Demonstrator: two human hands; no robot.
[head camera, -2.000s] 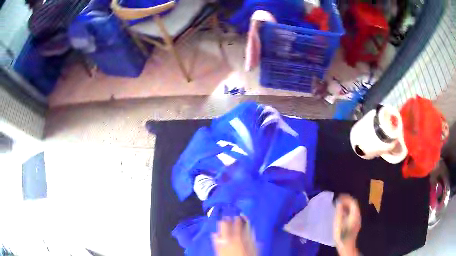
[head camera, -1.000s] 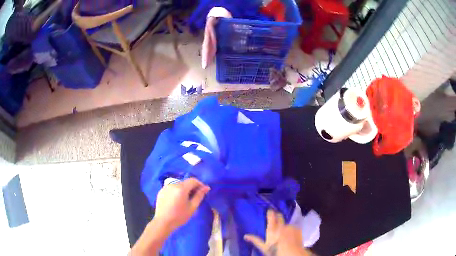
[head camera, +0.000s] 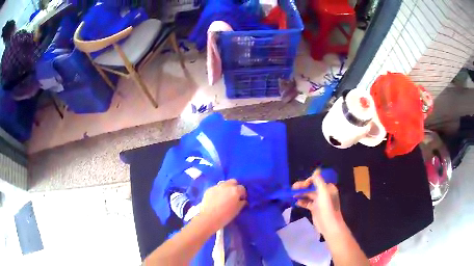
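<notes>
A loose pile of bright blue fabric (head camera: 254, 156) with small white patches lies on the black-covered table (head camera: 358, 221). My left hand (head camera: 224, 201) is closed on the blue fabric at the middle of the pile. My right hand (head camera: 318, 200) pinches a narrow piece of blue fabric (head camera: 283, 194) that stretches between my hands; a wider blue end shows beyond my right fingers. A pale lilac piece (head camera: 305, 241) lies on the table below my right hand. The fingertips of my left hand are partly hidden.
A white jug (head camera: 349, 119) and a red plastic bag (head camera: 399, 114) stand at the table's back right, with a tan scrap (head camera: 362, 182) nearer. Beyond are a blue crate (head camera: 257, 65), a wooden-armed chair (head camera: 124, 49), a red stool (head camera: 332, 26) and a person (head camera: 20, 60) at far left.
My left hand has moved right across the pile. My right hand has risen up and right and now grips a narrow blue piece. The lilac piece is more exposed.
</notes>
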